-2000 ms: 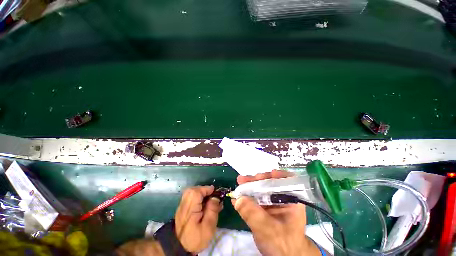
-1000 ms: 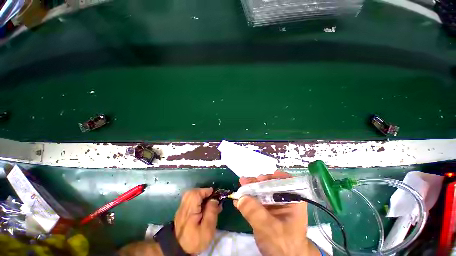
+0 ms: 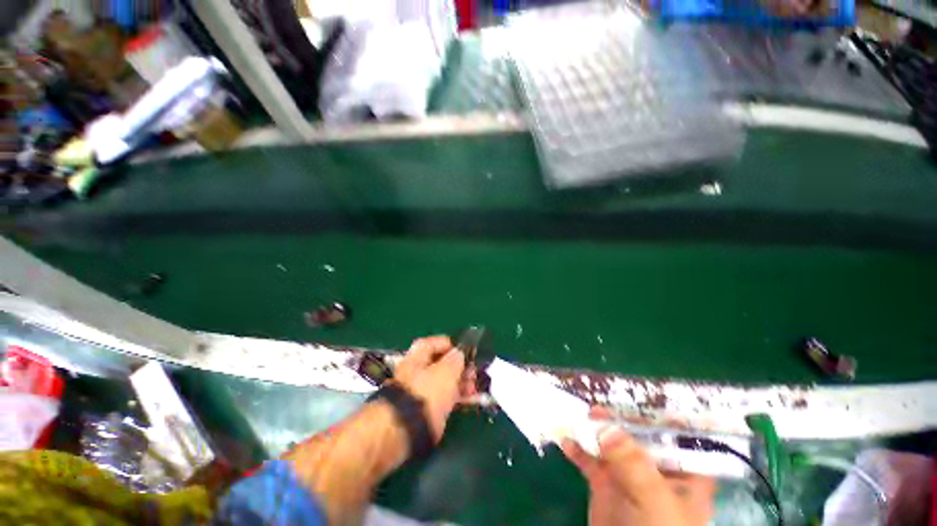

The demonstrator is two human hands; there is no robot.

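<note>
My left hand (image 3: 432,382) is over the white rail, its fingers on a small dark assembly (image 3: 475,347) at the rail's belt-side edge. The image is blurred there. My right hand (image 3: 642,478) holds the translucent dispensing syringe (image 3: 719,457) near the bench side of the rail, with a green adapter (image 3: 766,452) at its rear. The syringe tip is hard to make out beside the white paper (image 3: 529,399), which lies across the rail between my hands. Another dark assembly (image 3: 372,367) sits on the rail, left of my left hand.
On the green belt (image 3: 616,288) lie assemblies at left (image 3: 329,314), far left (image 3: 152,284) and right (image 3: 825,358). Clear trays (image 3: 627,103) are across the belt. A white post (image 3: 252,67) stands at upper left. A carton (image 3: 170,416) and plastic bags are at lower left.
The view has shifted to show more beyond the belt. My left hand has moved from beside the syringe tip up to the rail with the assembly. My right hand still holds the syringe, now apart from it.
</note>
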